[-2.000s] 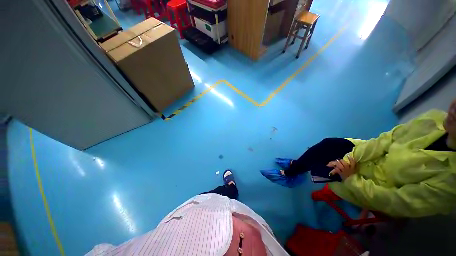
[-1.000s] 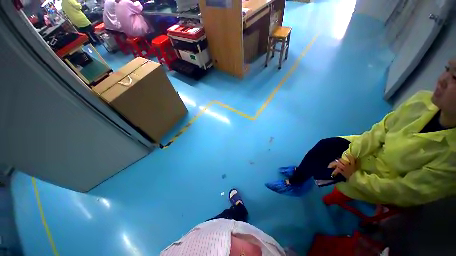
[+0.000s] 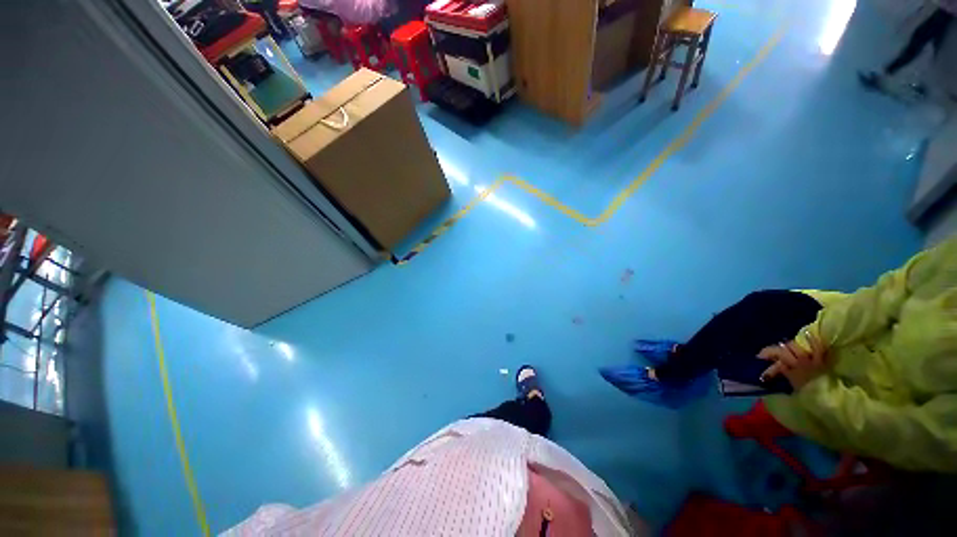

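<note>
Neither of my hands is in the picture. My white striped smock hangs open over a pink-red top at the bottom edge, with my dark shoe on the blue floor beyond it. Nearest to me on the right, a person in a yellow-green smock sits on a red stool. That person's hands rest together on the lap, by a dark flat object partly hidden under them. Blue shoe covers are on the person's feet.
A large carton stands by the grey partition. Behind are red stools, a red-topped case, a wooden desk and a wooden stool. Another person's legs show at upper right. A red box is at lower right.
The view has swung left and tilted down, so the carton, desk and seated person sit further right. Legs of another person now show at upper right. The seated person's hands remain on the lap.
</note>
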